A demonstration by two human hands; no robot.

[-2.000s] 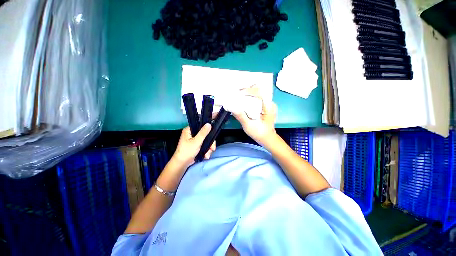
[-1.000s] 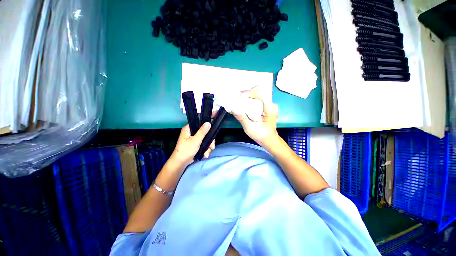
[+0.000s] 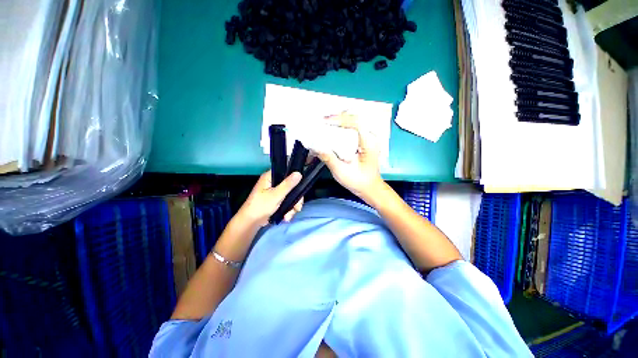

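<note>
My left hand [image 3: 268,198] is closed around three black tubes [image 3: 278,154] fanned out, their upper ends over the lower edge of the white work sheet [image 3: 297,105]. My right hand [image 3: 358,164] is to the right and holds a white crumpled wipe [image 3: 341,142]. The wipe is at the upper end of the middle or right tube; the bright glare hides exactly which it touches. A large heap of small black parts [image 3: 318,35] lies on the green bench beyond the sheet.
A small white irregular stack [image 3: 425,106] lies right of the sheet. Black tubes [image 3: 542,63] lie in a row on the right-hand white stack [image 3: 511,154]. A clear plastic bag [image 3: 105,126] wraps the left stack. Blue crates [image 3: 126,252] stand below the bench edge.
The tubes in my left hand have shifted: the left one stands more upright and the middle one now leans right, closer to the wipe. The view has shifted slightly.
</note>
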